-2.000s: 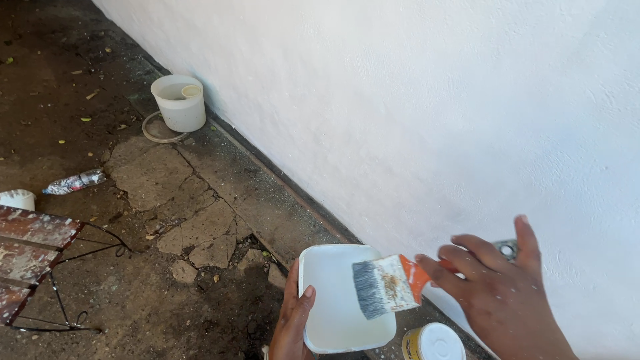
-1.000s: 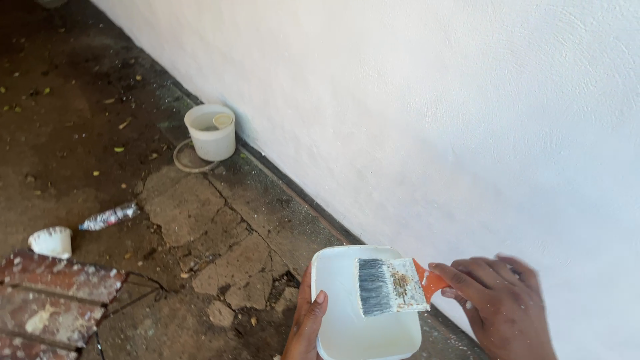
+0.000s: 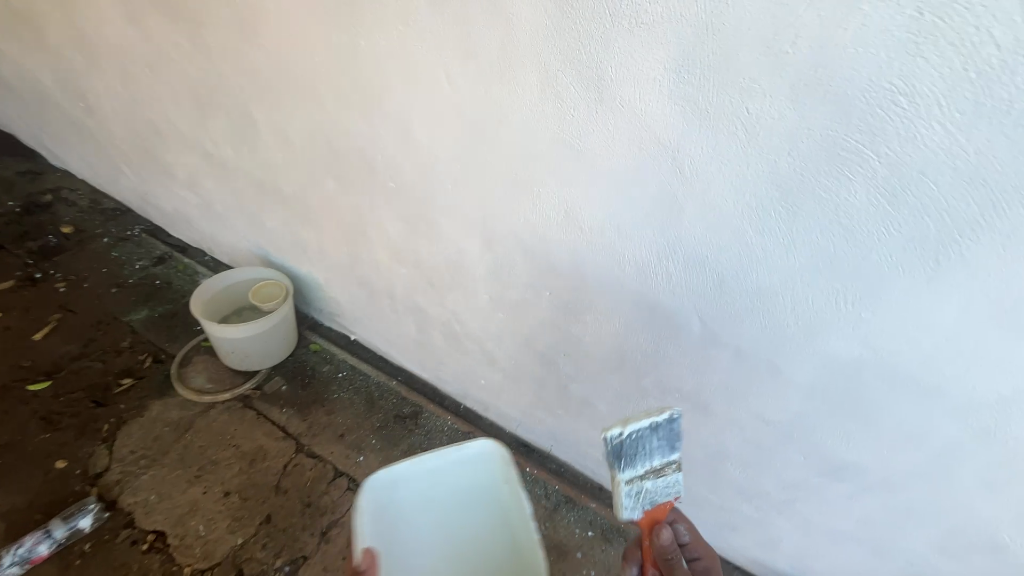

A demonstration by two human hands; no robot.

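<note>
My right hand [image 3: 676, 548], low in the view, grips the orange handle of a flat paintbrush [image 3: 646, 460]. The brush stands upright, bristles up, with white paint on its bristles and ferrule, in front of the white wall [image 3: 640, 240]. To its left, a white square plastic tub [image 3: 448, 512] is tilted at the bottom edge. Only a fingertip of my left hand [image 3: 366, 562] shows, at the tub's left side; the rest is out of view. The paint inside the tub cannot be made out clearly.
A white plastic bucket [image 3: 256, 340] with liquid and a small cup [image 3: 268, 294] in it stands by the wall's foot, its handle [image 3: 212, 394] down on the ground. A clear plastic wrapper or bottle [image 3: 52, 536] lies at lower left on the cracked concrete floor [image 3: 192, 472].
The brush has moved out of the tub to its right and now points bristles up. The view has shifted, so the slatted painted surface at lower left is gone from sight.
</note>
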